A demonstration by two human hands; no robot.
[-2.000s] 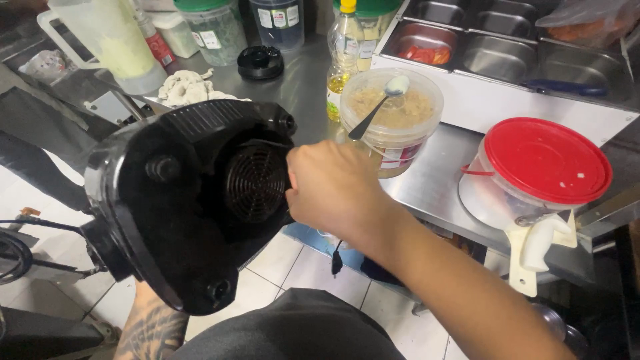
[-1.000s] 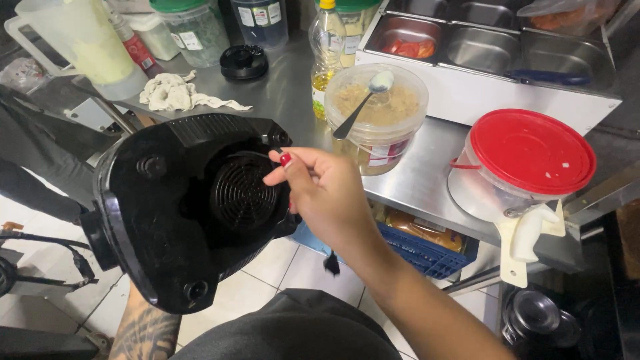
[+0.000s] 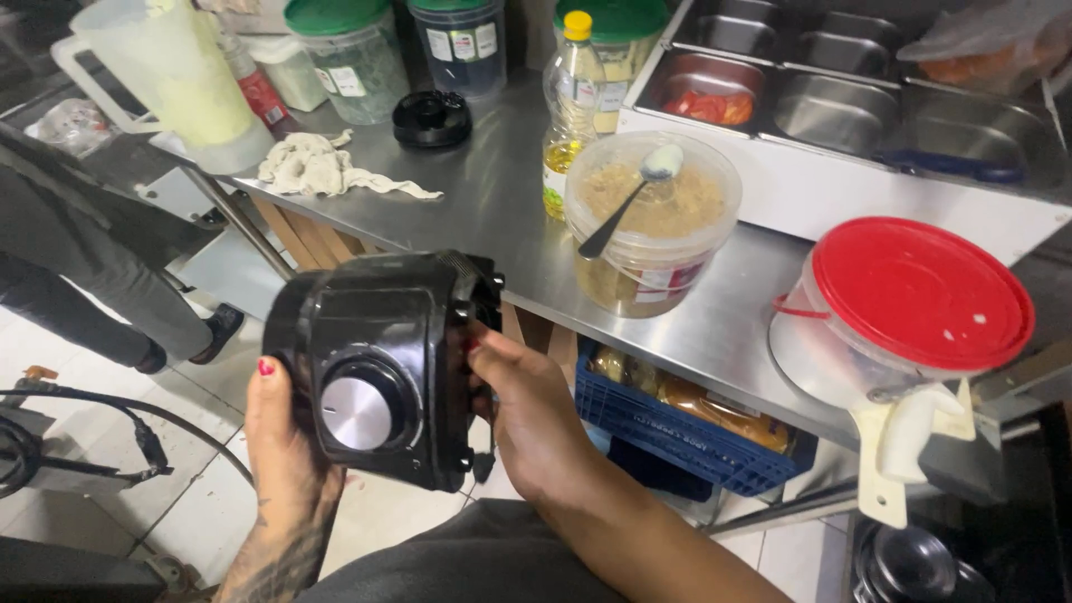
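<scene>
A black blender motor base (image 3: 377,368) with a silver control knob (image 3: 357,413) is held in the air in front of the steel counter, tilted on its side. My left hand (image 3: 289,444) grips its left end, the thumb lying along the casing. At the base's footed underside is my right hand (image 3: 523,398), its fingertips on or just inside the underside; exactly what they touch is hidden. A short dark cord end (image 3: 483,466) hangs beside that hand. A black lid-like part (image 3: 432,119) and a crumpled cloth (image 3: 322,166) lie on the counter.
An open tub of pale mixture (image 3: 653,226) with a spoon across it stands by an oil bottle (image 3: 569,126). To the right are a red-lidded tub (image 3: 921,293) and steel food pans (image 3: 829,109). Beneath the counter sits a blue crate (image 3: 695,435). A person's legs (image 3: 100,243) show at left.
The blender base has turned from showing its vented underside to showing its knob side. My left hand, earlier mostly hidden behind it, now shows at its left end.
</scene>
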